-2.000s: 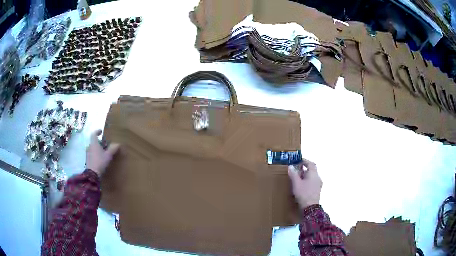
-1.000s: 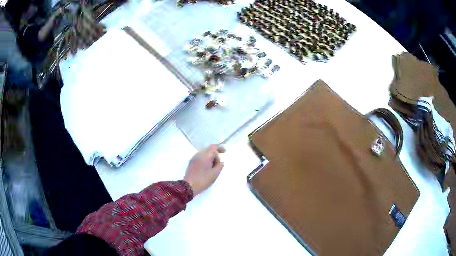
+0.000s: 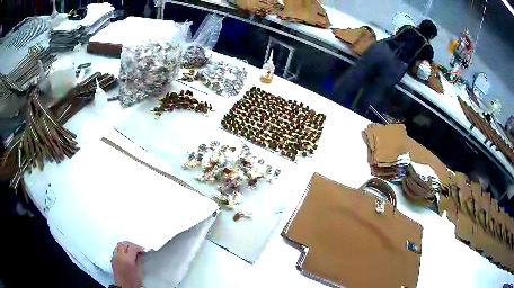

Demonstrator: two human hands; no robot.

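My left hand (image 3: 127,263) is at the lower left, cut off at the wrist by the frame's bottom edge. It grips the near edge of the top white backing panel (image 3: 129,208), and that edge is lifted off the stack below. A thin brown strip (image 3: 147,163) runs along the panel's far edge. The brown outer panel (image 3: 355,233) lies flat to the right, with its arched handle (image 3: 383,188), a small wrapped fitting (image 3: 380,206) and a dark label (image 3: 412,246). My right hand is not in view.
Wrapped fittings (image 3: 228,169) lie heaped on a grey board (image 3: 239,241). Dark fittings (image 3: 276,121) stand in rows behind. A small bottle (image 3: 267,70) is at the back. Brown panels (image 3: 389,143) are piled at right, brown straps (image 3: 42,132) at left. A person (image 3: 383,62) stands by another bench.
The view has swung left and taken in more of the room. My left hand has moved from the bare tabletop to the white stack and taken hold of the top panel's edge.
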